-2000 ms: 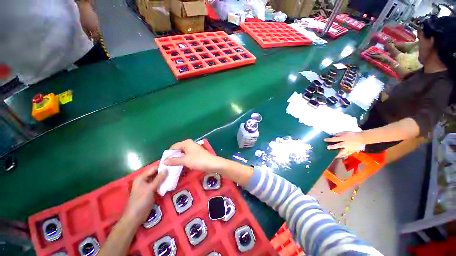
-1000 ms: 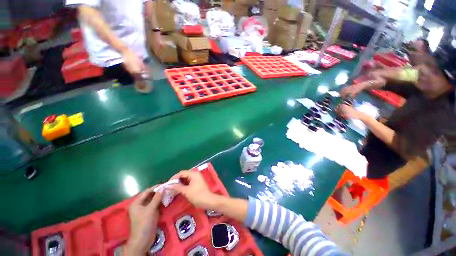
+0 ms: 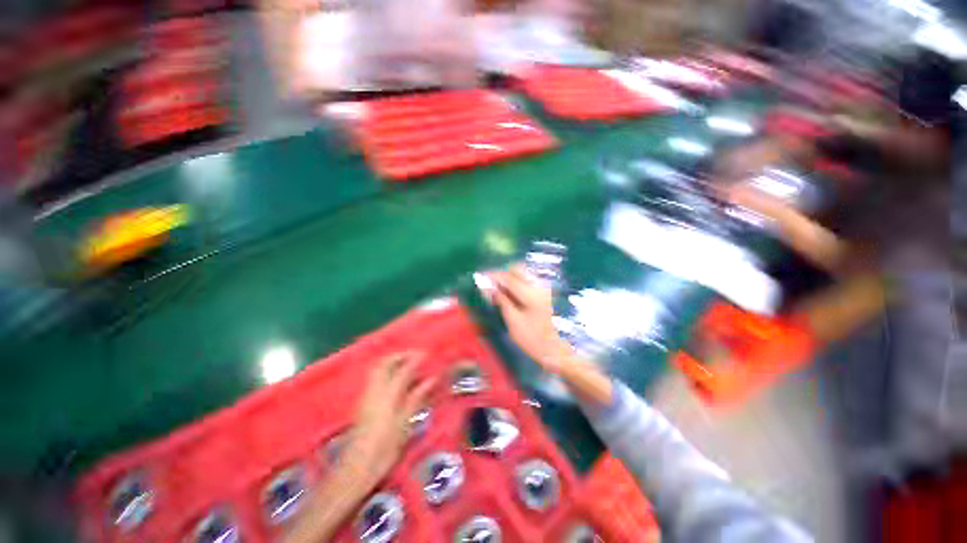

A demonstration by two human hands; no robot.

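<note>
The view is blurred by motion. The red pocketed tray (image 3: 212, 424) lies at the bottom, with silver watch cases with dark round centres, such as this watch case (image 3: 440, 476), in several pockets. One unit with a black face (image 3: 489, 427) sits in the right part. My left hand (image 3: 387, 412) is over the tray, fingers apart, with nothing visible in it. My right hand (image 3: 522, 308) is past the tray's far right corner, with a small white wipe (image 3: 485, 282) at its fingertips. The bottle (image 3: 546, 258) stands just beyond that hand, partly hidden.
A shiny white heap (image 3: 615, 315) lies right of the bottle on the green belt (image 3: 318, 255). A yellow box (image 3: 133, 235) stands far left. Two red trays, including this nearer one (image 3: 451, 133), lie across the belt. A person's arm (image 3: 790, 217) and an orange stool (image 3: 742, 350) are at right.
My hands have separated. The right hand has moved right and forward towards the bottle with the white wipe. The left hand has moved right over the tray, with its fingers spread. The camera view has shifted.
</note>
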